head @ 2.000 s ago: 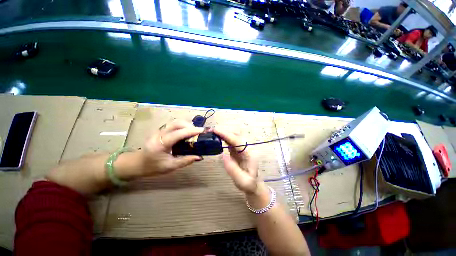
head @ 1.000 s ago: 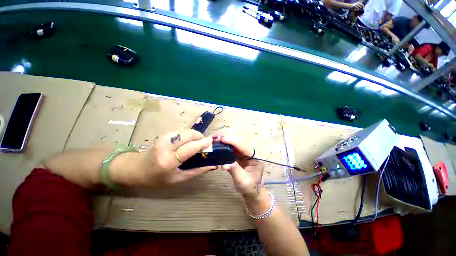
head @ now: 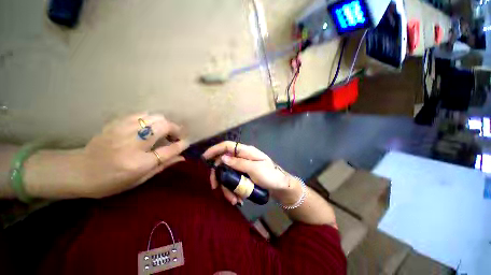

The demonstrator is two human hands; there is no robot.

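The black electronic unit (head: 243, 185) with a cream patch is in my right hand (head: 250, 167), held beyond the bench edge, in front of my dark red top. My left hand (head: 142, 153) lies at the bench's front edge, fingers bent towards the right hand. Its fingertips are dark and blurred, so I cannot tell if it holds anything. A second black piece (head: 65, 12) lies on the cardboard at the top left, cut off by the picture's edge. The test cable's connector (head: 213, 78) lies on the cardboard, away from both hands.
The power supply (head: 349, 15) with its lit blue display stands at the top right, with red and black leads (head: 295, 70) below. A tray of black parts (head: 385, 35) is beside it. A red object (head: 342, 96) is under the bench edge. Cardboard boxes (head: 349, 190) stand on the floor at the right.
The view has swung down and right. The unit has moved from above the bench to beyond its front edge, now in my right hand alone. My left hand has come off it.
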